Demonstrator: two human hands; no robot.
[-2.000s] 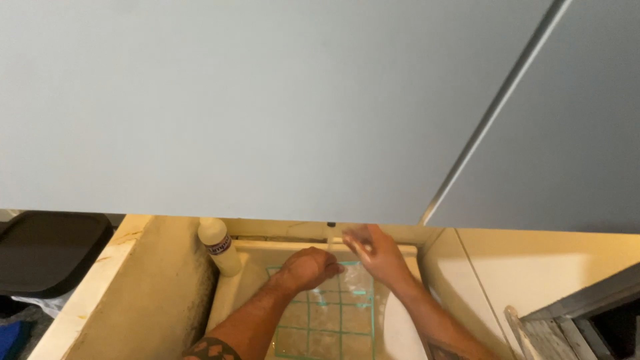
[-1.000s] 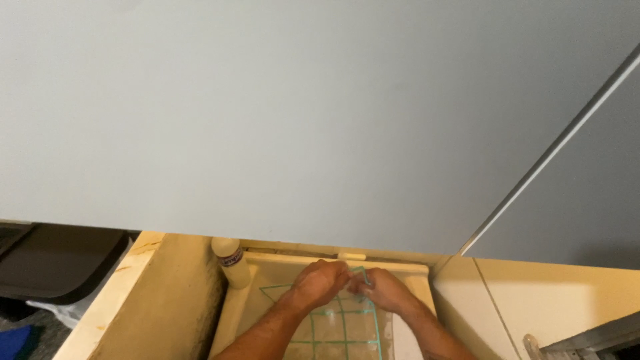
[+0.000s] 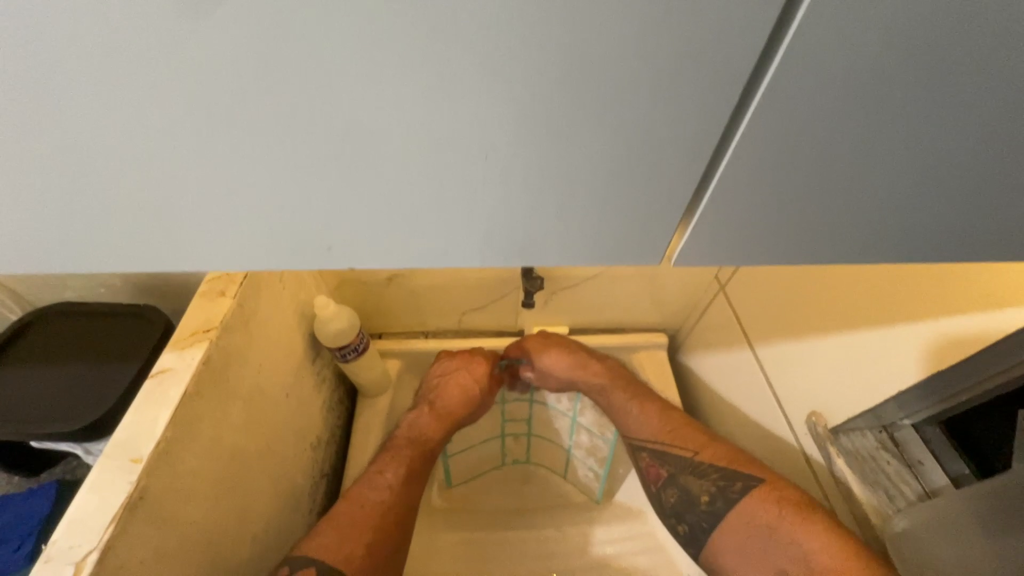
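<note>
A clear plastic sheet with a green grid pattern (image 3: 516, 432) hangs curved from my hands inside a pale laundry sink (image 3: 496, 524). My left hand (image 3: 464, 384) has its fingers closed on the sheet's upper edge. My right hand (image 3: 552, 360) grips the same edge beside it, and the two hands almost touch. The fingertips are partly hidden. Above them a black faucet (image 3: 529, 288) sticks out from the wall, with what looks like a thin stream of water below it.
A plastic cleaner bottle (image 3: 352, 344) stands on the sink's left back corner. A pale bar (image 3: 552, 330) lies at the back rim. Grey cabinet doors (image 3: 336, 136) hang overhead. A stone-edged partition (image 3: 160, 400) and black lidded bin (image 3: 80, 368) are at left, a metal-framed object (image 3: 920, 448) at right.
The green-lined sheet, lying more spread in the sink before, now hangs in a curve from both hands, which have drawn together. The view has shifted, bringing the faucet into sight.
</note>
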